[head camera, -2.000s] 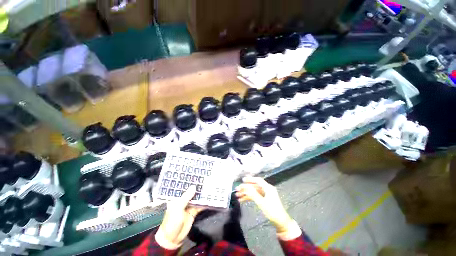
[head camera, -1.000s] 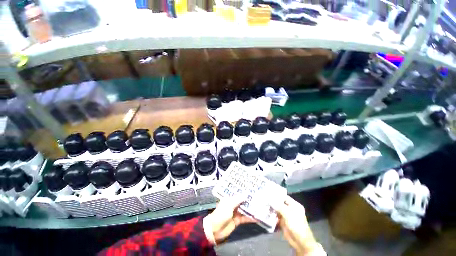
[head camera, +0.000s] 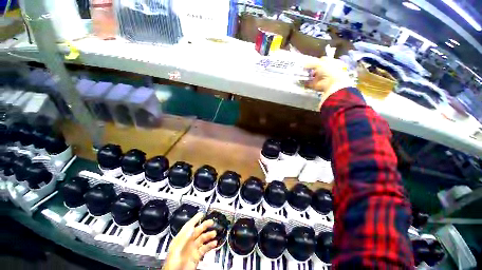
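Observation:
The label sheet (head camera: 276, 65), white with small dark-printed squares, lies flat at the raised shelf. My right hand (head camera: 323, 75) is at its right end, fingers closed on that edge. My left hand (head camera: 191, 243) is low in front of the near row, fingers spread and holding nothing, its fingertips close to a black camera head (head camera: 216, 225); whether they touch it is unclear. Camera units with glossy black heads and slotted white bodies stand in two long rows, such as one in the near row (head camera: 154, 216) and one in the far row (head camera: 180, 174). My right sleeve hides part of both rows.
The pale shelf (head camera: 211, 62) crosses above the rows and holds a small coloured box (head camera: 268, 42) and a yellowish box (head camera: 374, 79). A grey post (head camera: 58, 68) stands at left. More units stand behind on cardboard (head camera: 216, 146) and at far left, near translucent bins (head camera: 119, 100).
The view has tilted up. My right hand has moved up to the shelf with the label sheet. My left hand has let go of the sheet and is down by the near row.

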